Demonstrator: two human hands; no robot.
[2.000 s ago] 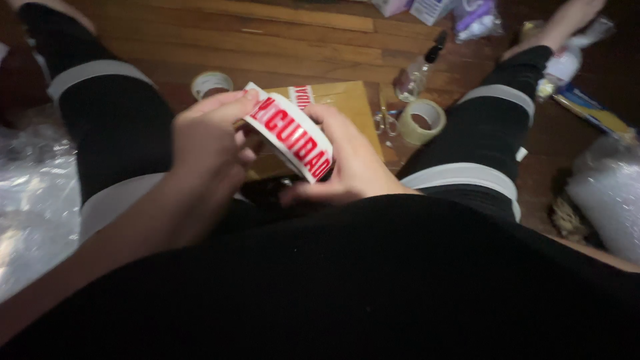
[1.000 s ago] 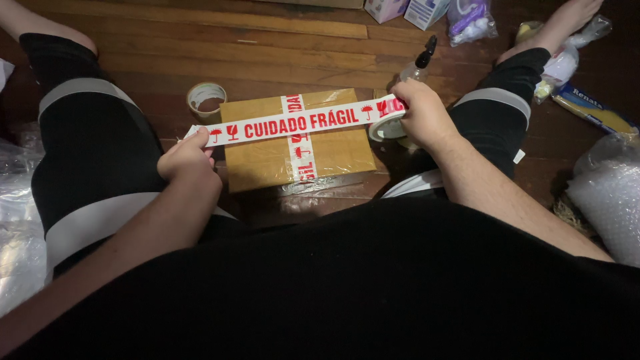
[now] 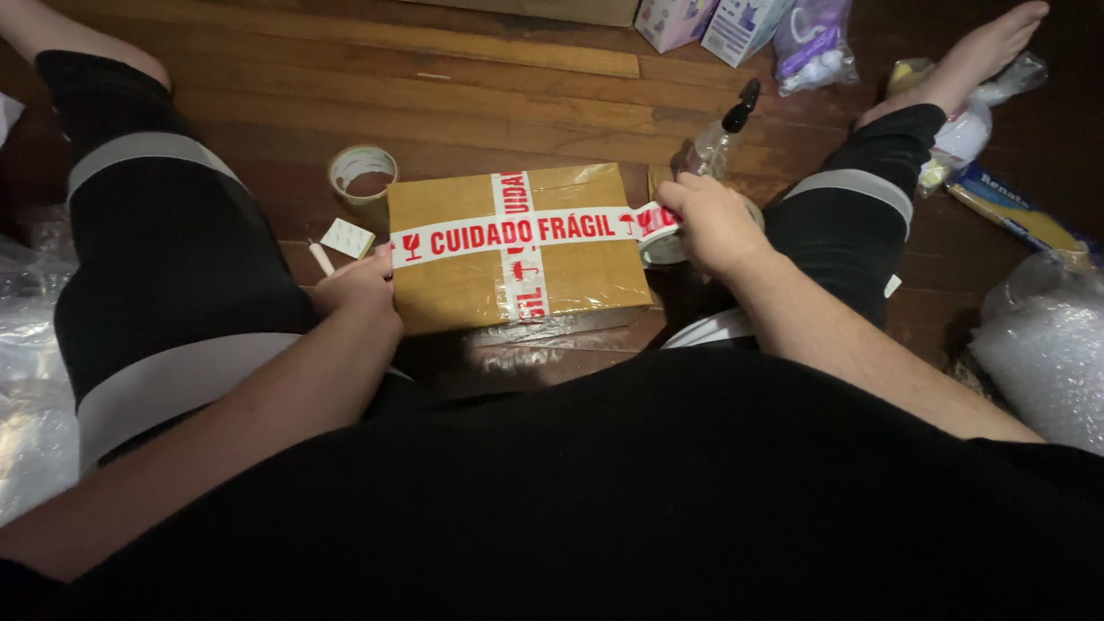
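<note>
A cardboard box [image 3: 448, 297] lies on the wooden floor between my legs. White tape with red fragile-warning print [image 3: 561, 228] runs across its top from the left edge to beyond the right edge, crossing another printed strip at right angles. My left hand [image 3: 358, 289] is against the box's left side at the end of the strip; its fingertips are partly hidden. At the right, my right hand [image 3: 711, 224] grips the tape roll [image 3: 662, 248], with the strip running from it onto the box.
Behind the box's left corner stands a roll of tape [image 3: 364, 172], near a small pad of paper [image 3: 348, 237] and a pale pen-like stick [image 3: 321, 257]. A clear bottle with black top [image 3: 714, 142] is beyond my right hand. Bubble wrap [image 3: 1048, 345] lies at far right.
Two seconds ago both hands held the tape above the box. One second ago the strip was stretched between them; it now lies across the box top, with my hands lower at its sides.
</note>
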